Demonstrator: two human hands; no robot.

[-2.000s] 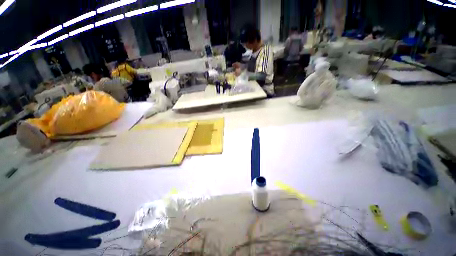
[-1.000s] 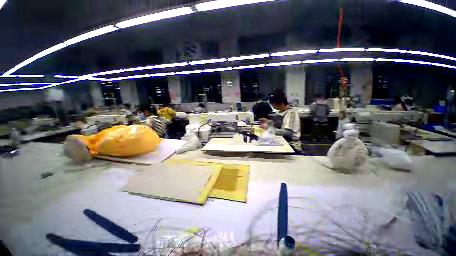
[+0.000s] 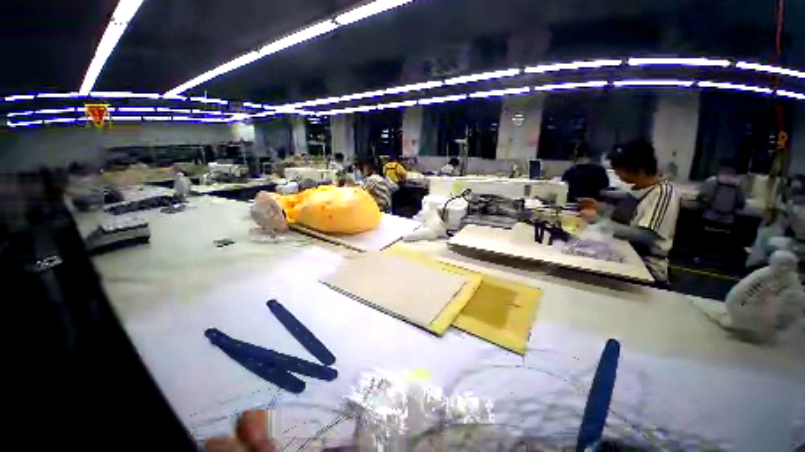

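Several navy straps (image 3: 265, 360) lie crossed and fanned on the white paper at the left. One more navy strap (image 3: 600, 393) lies lengthwise at the right, its lower end near the bottom edge. A clear crinkled plastic bag (image 3: 388, 406) lies at the bottom centre, with fine loose threads around it. My left hand (image 3: 243, 433) shows only as blurred fingers at the bottom edge, below the crossed straps; whether it holds anything cannot be told. My right hand is out of the picture.
Pattern boards with yellow edges (image 3: 397, 287) lie beyond the straps. An orange-yellow bundle (image 3: 335, 210) is at the far left, a white wrapped bundle (image 3: 766, 298) at the right. A person in a striped top works behind a far board (image 3: 494, 243).
The view has tilted up and turned left. The thread cone, tape roll and striped bag have left the picture. Fingers of my left hand have come in at the bottom left.
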